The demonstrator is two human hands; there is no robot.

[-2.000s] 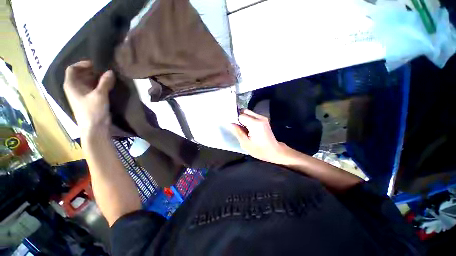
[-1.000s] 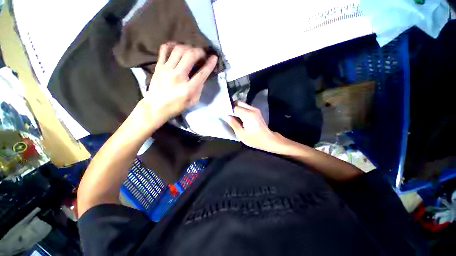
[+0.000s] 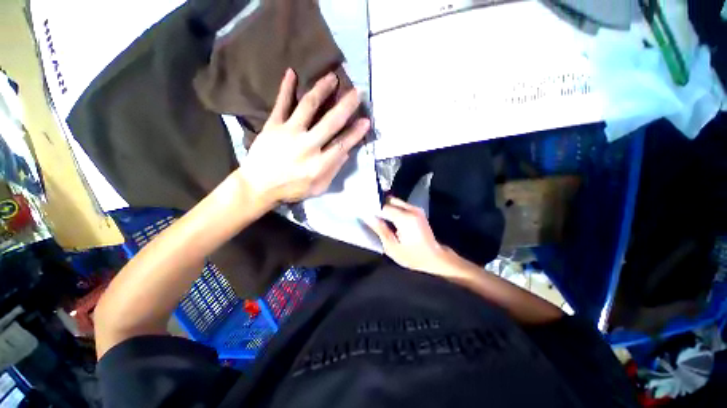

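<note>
A dark brown garment panel lies on the white table and drapes over its front edge to my lap. A lighter brown piece and pale pocketing lie over it. My left hand rests flat on the brown piece and pale cloth, fingers spread, holding nothing. My right hand pinches the right edge of the pale pocketing at the table's front edge. The cloth under my left palm is hidden.
The white table has printed marks. Green snips lie on crumpled pale scrap cloth at the right. A blue crate with red bits is below left. Another blue crate is at right, near a brown block.
My left hand has moved right, from the dark panel onto the brown piece and pale cloth, and flattened with fingers spread. My right hand keeps its pinch on the pale edge. The view has shifted slightly.
</note>
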